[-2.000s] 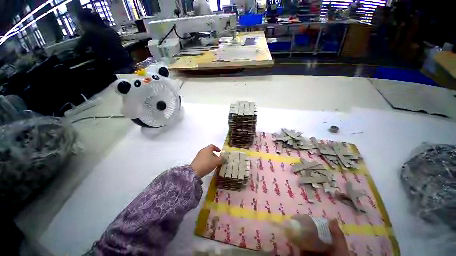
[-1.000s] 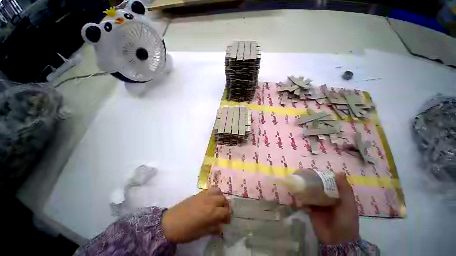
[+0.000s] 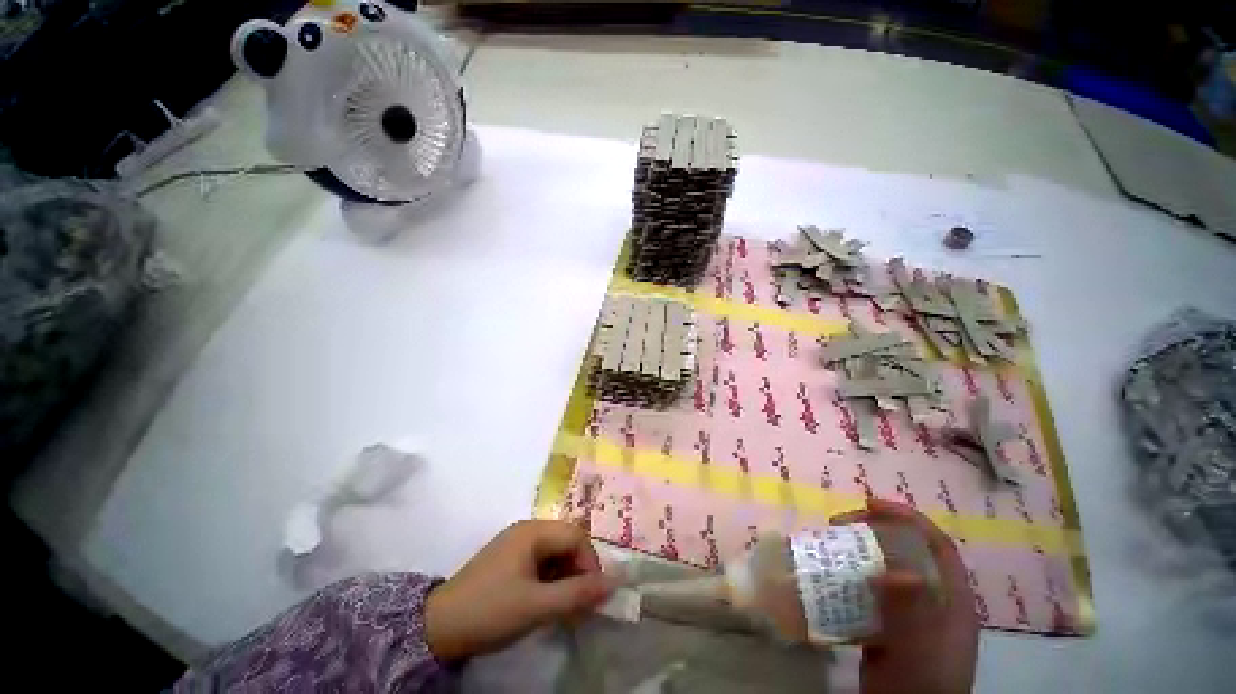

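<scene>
My left hand (image 3: 522, 590) is at the bottom centre, its thumb and fingertips pinching the end of a grey strip (image 3: 678, 597). My right hand (image 3: 922, 597) holds a glue bottle (image 3: 836, 583) with a white printed label, tipped to the left, its pale nozzle end close to the strip. The nozzle tip is blurred. More grey strips (image 3: 691, 658) lie below the hands, blurred at the frame's bottom edge. The low stack of strips (image 3: 645, 346) and the tall stack (image 3: 685, 197) stand at the left side of the pink board (image 3: 773, 447).
Loose strips (image 3: 888, 369) lie in overlapping piles on the board's right. A crumpled white tissue (image 3: 353, 495) is left of my left hand. A panda-like fan (image 3: 386, 122) stands back left. Plastic bags of grey pieces are at far left (image 3: 68, 298) and right (image 3: 1186, 420). A small dark cap (image 3: 958, 237) lies behind the board.
My left hand has left the low stack and come down to the near edge, now pinching a strip. My right hand has turned the bottle and brought it lower, near that strip. The view has tilted down.
</scene>
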